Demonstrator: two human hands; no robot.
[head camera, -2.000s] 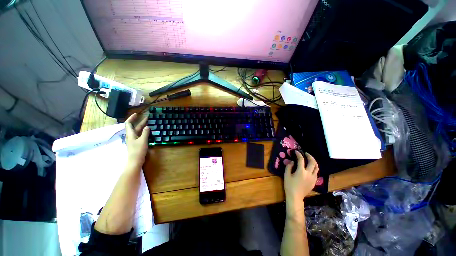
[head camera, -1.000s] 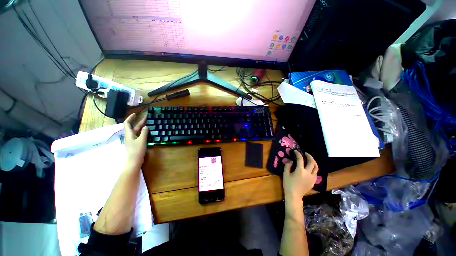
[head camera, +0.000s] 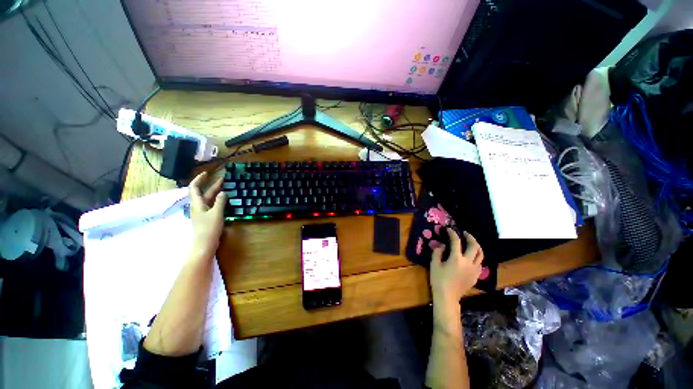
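My left hand (head camera: 207, 209) rests at the left end of the black backlit keyboard (head camera: 319, 190), fingers apart, the forearm over white paper sheets (head camera: 137, 266). My right hand (head camera: 456, 262) lies curved over a dark computer mouse (head camera: 447, 241), mostly hidden under the fingers, on the black mouse pad with pink prints (head camera: 427, 232). A smartphone (head camera: 321, 266) with a lit white and pink screen lies in front of the keyboard. A small flat black item (head camera: 386, 235) lies between phone and pad. The large monitor (head camera: 228, 45) is on, partly overexposed.
A white power strip (head camera: 166, 134) with a black adapter (head camera: 178, 158) is at the upper left. A dark stick (head camera: 271, 143) and cables (head camera: 395, 140) lie behind the keyboard. Written sheets (head camera: 528, 182) lie over a blue item (head camera: 486, 118) at right. Plastic bags (head camera: 585, 327) are beyond the desk edge.
The whole view has shifted very slightly since the first frame. Both hands keep their places on the keyboard's end and the mouse.
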